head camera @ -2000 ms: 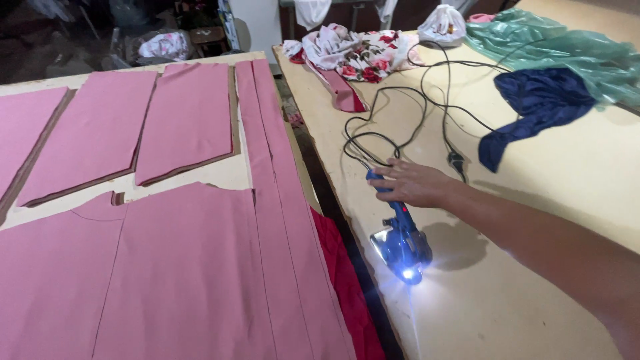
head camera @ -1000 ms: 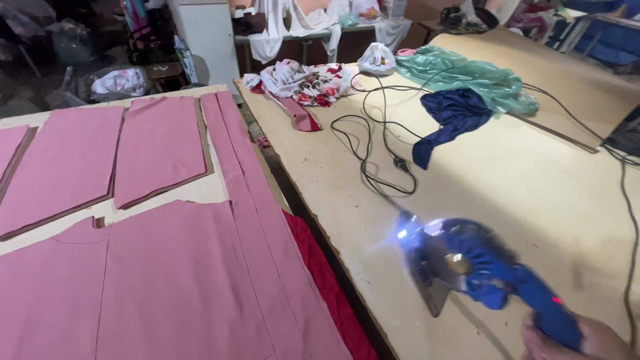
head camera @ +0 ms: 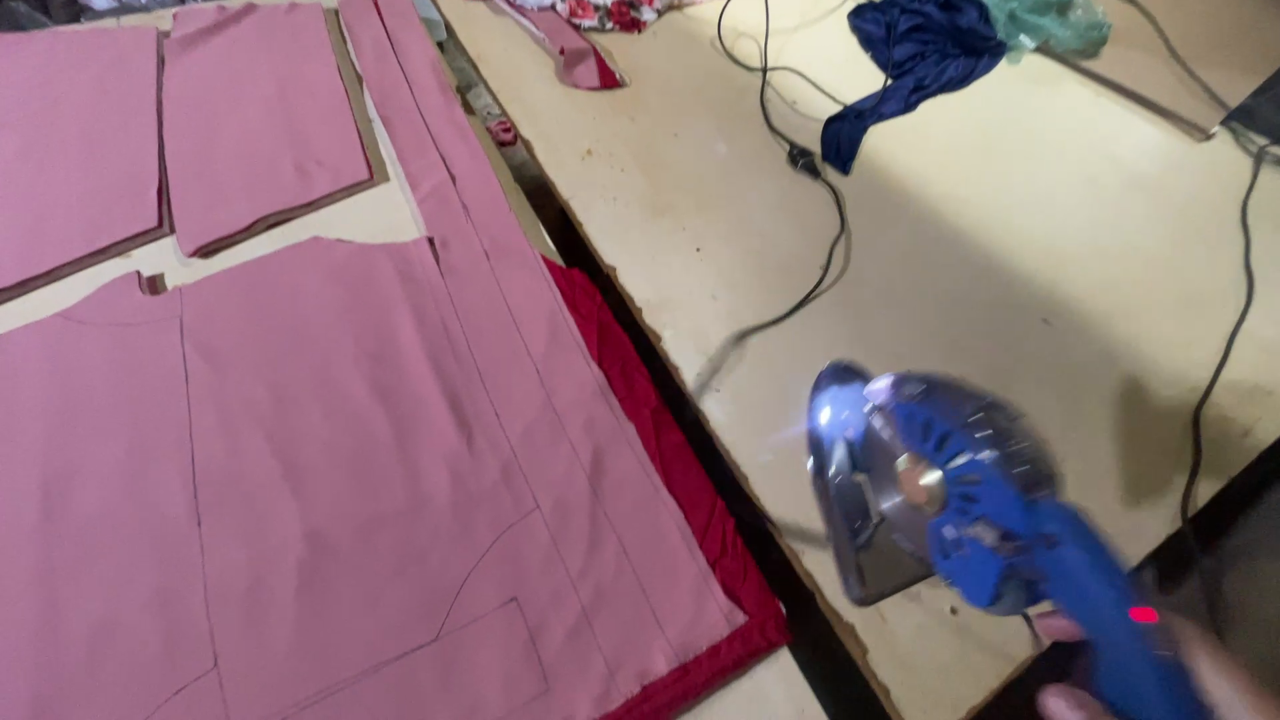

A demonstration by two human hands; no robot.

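My right hand, at the lower right, is closed around the handle of a blue electric rotary fabric cutter. The cutter is raised and tilted, its metal base plate facing left and its small light on; a red light glows on the handle. Left of it lies layered pink fabric marked with thin drawn pattern lines, with red fabric showing from beneath along its right edge. Cut pink panels are stacked at the upper left. My left hand is not in view.
A dark gap runs between the two tables. On the right table lie a black cord with a connector, dark blue cloth, a green plastic bag and floral cloth. Another cord hangs at the right.
The cutter was near the right table's left edge under my hand; it has been lifted and turned, and my hand now grips its handle from the lower right. The view has moved closer to the fabric.
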